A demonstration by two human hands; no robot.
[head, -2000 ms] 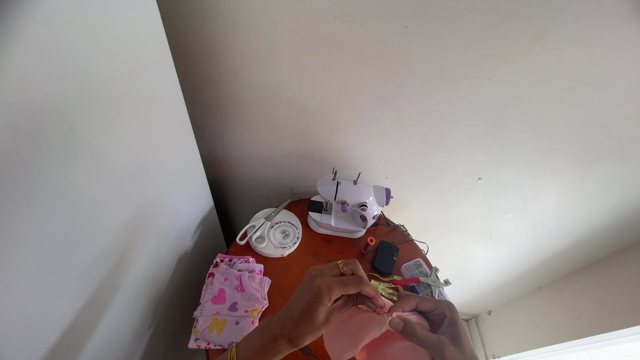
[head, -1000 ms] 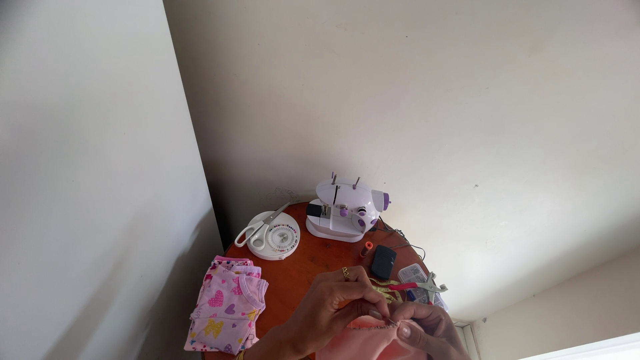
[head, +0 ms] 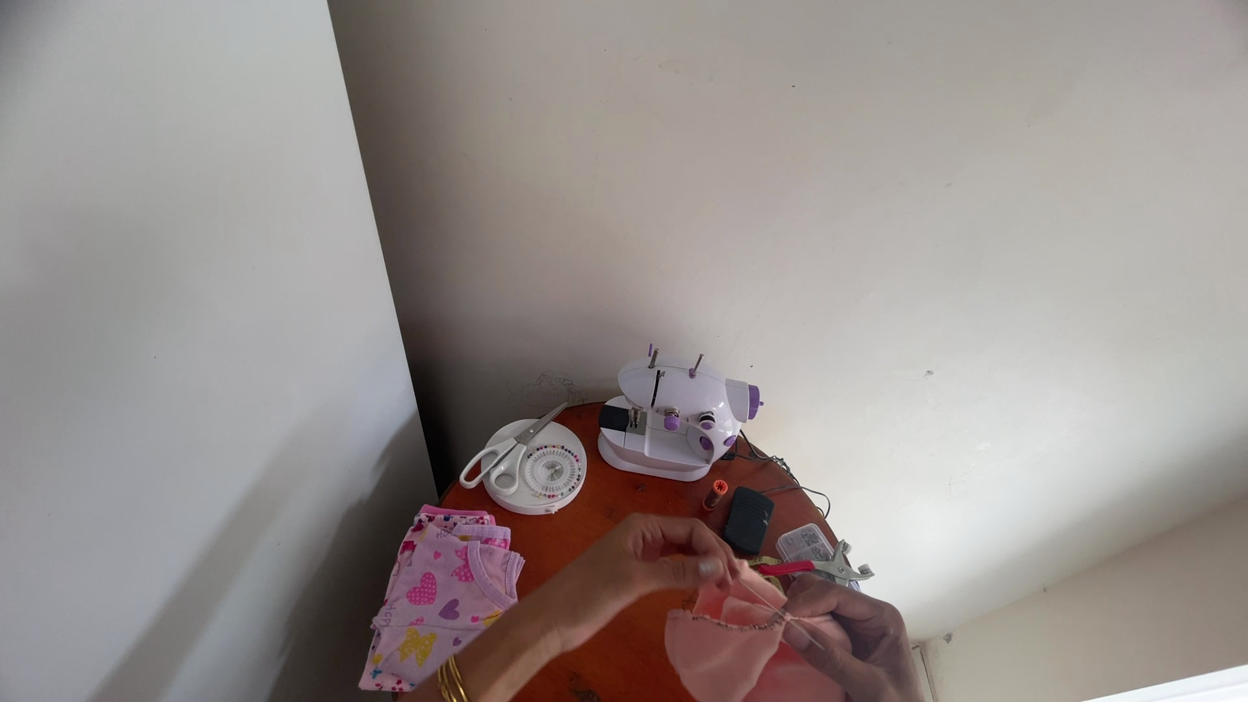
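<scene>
My left hand (head: 673, 561), with gold bangles at the wrist, is raised at the upper edge of a pink cloth (head: 726, 648), its thumb and fingertips pinched together; whether they hold thread or a needle is too small to tell. My right hand (head: 848, 634) grips the cloth at its right side. A dark beaded or stitched line runs along the cloth between the hands, and a thin pale thread appears to stretch over it. Beyond my hands, red-handled pliers (head: 795, 567) lie partly behind the cloth.
A white and purple mini sewing machine (head: 678, 414) stands at the table's back, beside a black foot pedal (head: 749, 522) and a thread spool (head: 716, 494). White scissors (head: 507, 463) rest on a round white case (head: 536, 502) with pins. Folded printed clothing (head: 439, 604) lies left; a clear plastic box (head: 804, 543) lies right.
My hands were close together on the cloth; my left hand has moved up and to the left, away from my right. More of the cloth's dark line shows between them.
</scene>
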